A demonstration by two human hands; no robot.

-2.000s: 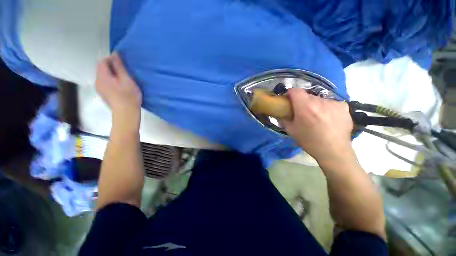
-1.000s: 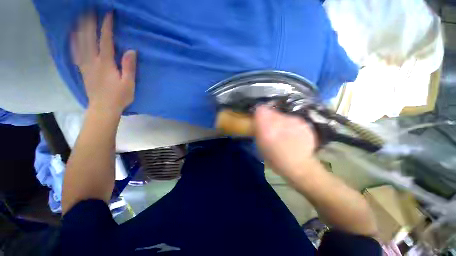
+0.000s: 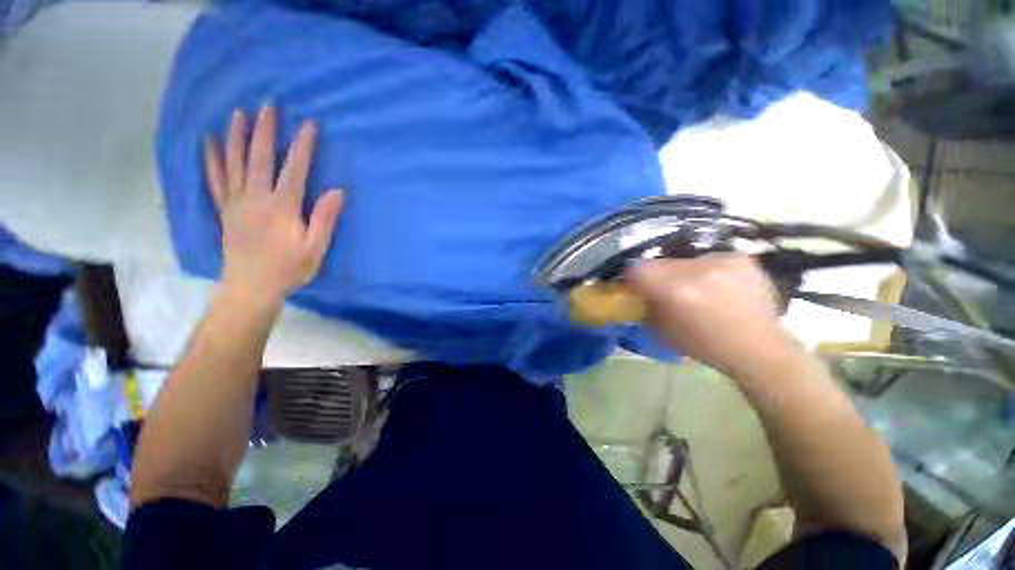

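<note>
The blue shirt point(image 3: 434, 189) lies over the pale pressing board point(image 3: 95, 134), with a few soft creases and its near edge hanging over the board's front. My left hand point(image 3: 267, 217) lies flat on the shirt's left part, fingers spread, holding nothing. My right hand point(image 3: 712, 306) is closed round the tan wooden handle of the silver steam iron point(image 3: 629, 239). The iron is at the shirt's right near edge and looks tilted; whether its sole touches the cloth I cannot tell.
A crumpled darker-blue pile point(image 3: 712, 56) lies along the far side. White cloth point(image 3: 801, 167) covers the board's right end. Hoses point(image 3: 846, 262) run right from the iron. Lighter-blue garments point(image 3: 84, 384) hang below left.
Since one second ago the iron has shifted right in view and its handle end is clearer. My left hand shows lower and slightly right. The far pile is back in view.
</note>
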